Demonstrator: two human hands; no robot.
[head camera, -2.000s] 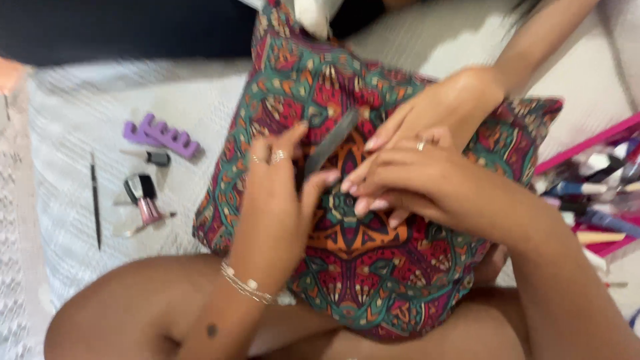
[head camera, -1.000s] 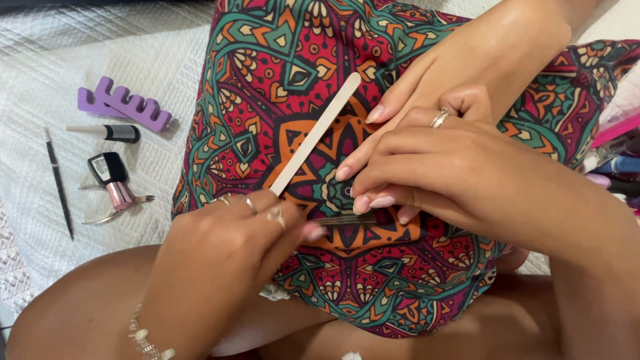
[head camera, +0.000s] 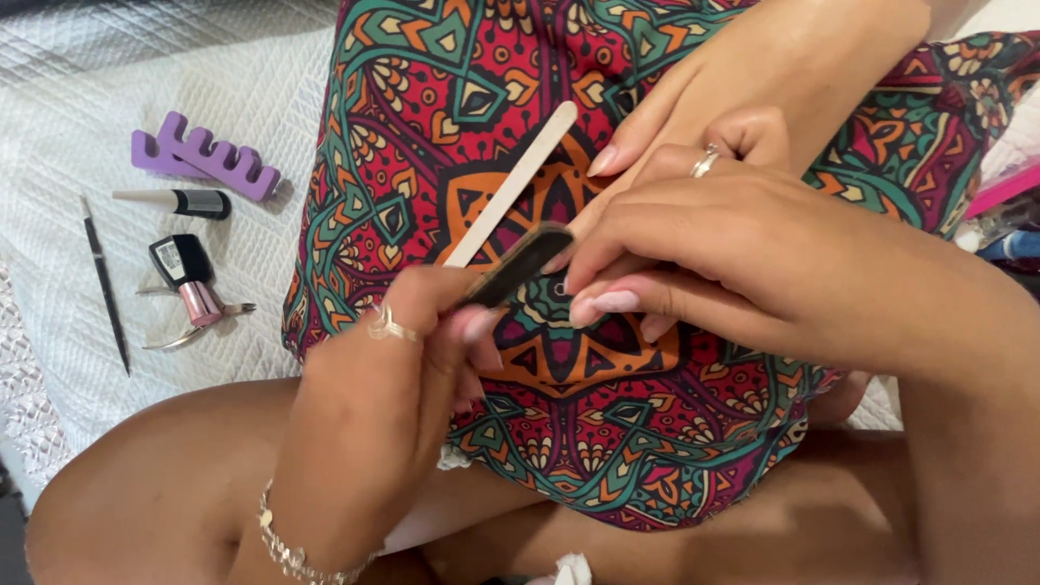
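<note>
My left hand (head camera: 382, 390), with rings and a bracelet, grips a dark nail file (head camera: 520, 264) between thumb and fingers. The file's far end touches or nearly touches a fingertip of another person's hand (head camera: 756, 81). That hand lies on a patterned cushion (head camera: 561, 455) across my lap. My right hand (head camera: 707, 236), wearing a ring, is bent over the other person's fingers and pinches one of them; the held finger is mostly hidden. A pale flat wooden stick (head camera: 516, 183) rises from beside my left fingers, its lower end hidden, so I cannot tell whether it is held.
On the white quilted cover (head camera: 49, 146) at left lie purple foam toe separators (head camera: 207, 154), a dark-capped bottle with a long pale tip (head camera: 175, 201), a nail polish bottle (head camera: 188, 280), metal nippers (head camera: 199, 329) and a thin brush (head camera: 106, 284). A pink-edged container (head camera: 1003, 191) is at right.
The view has moved nearer since the first frame. The file in my left hand has tilted up since one second ago, when it lay lower and flatter. My right hand stays around the other person's fingers.
</note>
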